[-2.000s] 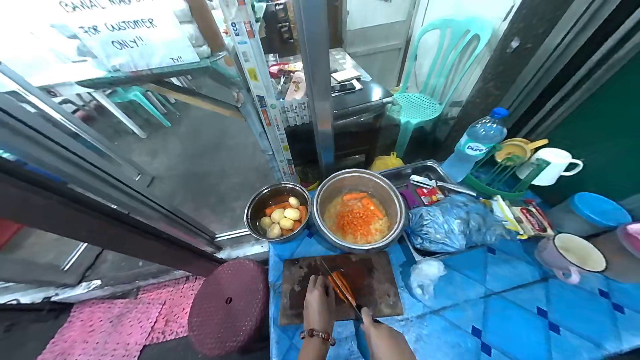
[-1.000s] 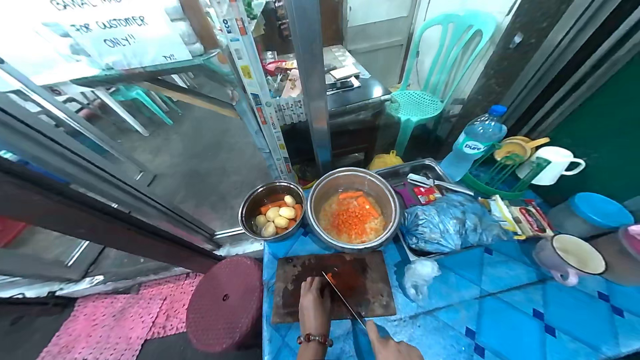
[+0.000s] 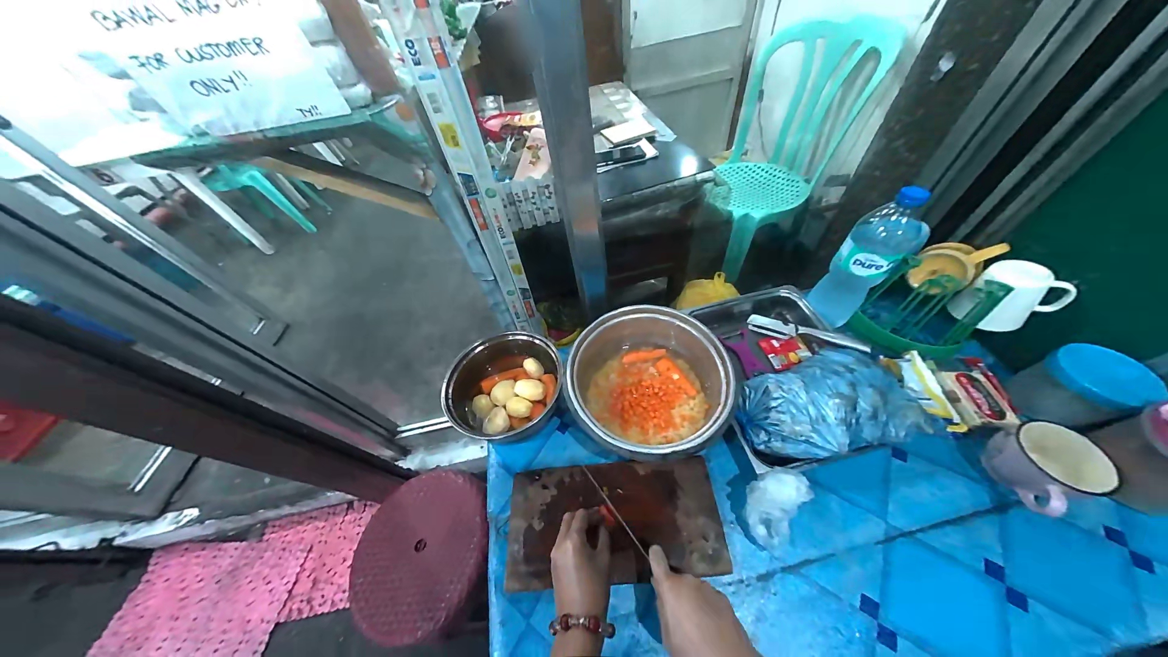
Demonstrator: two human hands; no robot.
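Note:
A dark wooden cutting board [image 3: 680, 511] lies at the front of the blue tiled counter. My left hand [image 3: 580, 561], with a beaded bracelet at the wrist, rests on it and holds carrot pieces [image 3: 607, 516] mostly hidden by the fingers. My right hand [image 3: 689, 598] grips the handle of a kitchen knife [image 3: 619, 516], its thin blade slanting up and left just beside my left fingertips. Behind the board stands a metal pot [image 3: 652, 315] with diced carrot [image 3: 648, 401] and larger carrot pieces. To its left, a smaller metal bowl [image 3: 447, 401] holds peeled potatoes [image 3: 518, 407] and carrots.
Right of the pot, a blue plastic bag [image 3: 821, 406] lies on a metal tray [image 3: 762, 306]. A small clear bag [image 3: 776, 502], a water bottle [image 3: 871, 251], a green rack [image 3: 899, 338], food packets [image 3: 972, 392] and a mug [image 3: 1049, 461] stand around it. A round stool [image 3: 420, 557] is at left.
Two seconds ago long carrot strips showed between my hands on the board; now only small pieces show by my left fingers. The knife blade has come into plainer view.

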